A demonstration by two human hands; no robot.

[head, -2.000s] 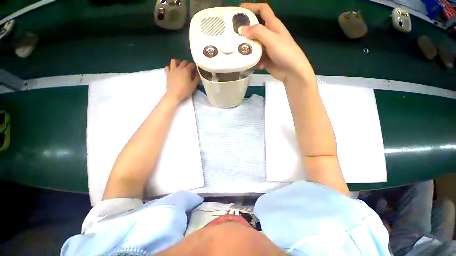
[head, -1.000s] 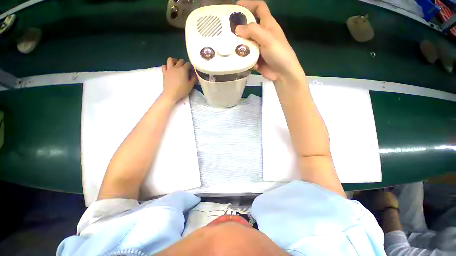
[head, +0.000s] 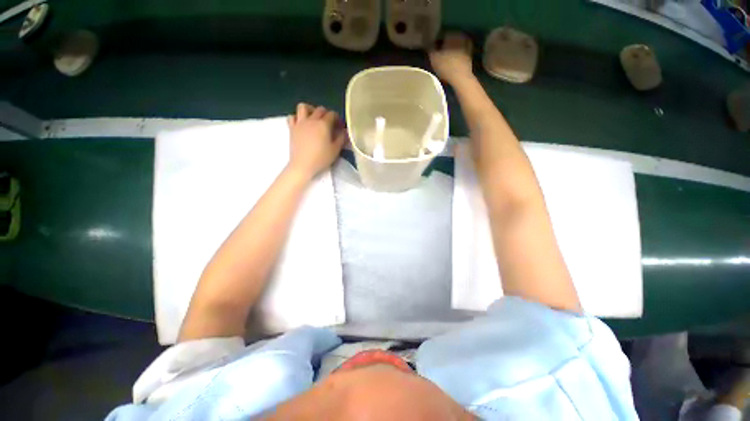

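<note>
The cream water container (head: 396,174) stands open and upright on the pale ribbed cloth (head: 395,247). Two white wicks (head: 380,136) lean inside it, one on each side. My left hand (head: 317,138) rests with bent fingers on the rail, close against the container's left side; its grip is unclear. My right hand (head: 452,62) reaches over the belt behind the container. It is beside a beige-brown humidifier head (head: 414,23), with its fingers over a dark shape. Whether it holds anything is not clear.
Other heads lie on the dark green belt: one further left (head: 351,23), one right of my hand (head: 510,56), one far right (head: 641,67). A pale metal rail (head: 107,127) edges the belt. White pads (head: 247,205) lie under both forearms.
The cream head is off the container, leaving its opening and wicks showing. My right hand has moved back and right onto the belt. My left hand stays beside the container.
</note>
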